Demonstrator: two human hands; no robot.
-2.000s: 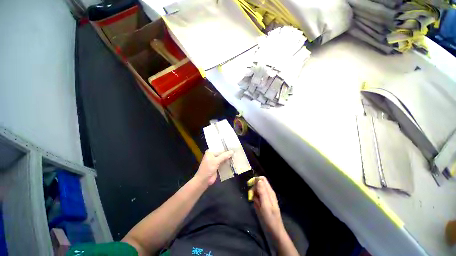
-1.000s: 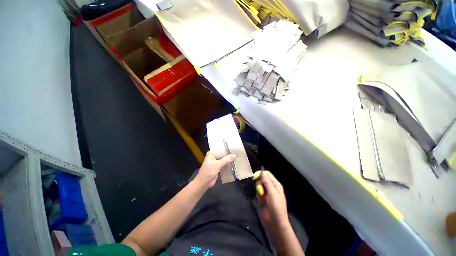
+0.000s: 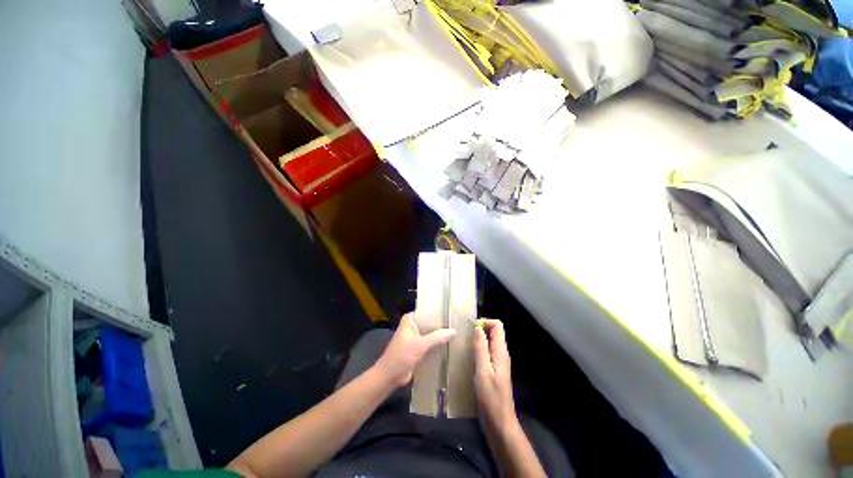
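Observation:
A beige zipper panel (image 3: 431, 301) is held upright over my lap, its zipper running down the middle. My left hand (image 3: 412, 350) grips its left side, thumb across the front near the zipper. My right hand (image 3: 491, 364) is at the panel's right edge, fingers closed together. Only a small yellow bit of the thread snips (image 3: 482, 324) shows at its fingertips; the rest is hidden by the hand.
A fanned pile of panels (image 3: 505, 173) lies on the white table (image 3: 599, 224). At the right are a flat zipper stack (image 3: 734, 317) and a curved strip (image 3: 748, 224). Folded grey pieces (image 3: 697, 47) lie behind. Open cartons (image 3: 271, 121) stand left of the table, blue bins (image 3: 126, 373) lower left.
The panel has turned from tilted to nearly straight and come lower, closer to my lap. My right hand has moved up to its right edge, and the yellow snips are now mostly hidden.

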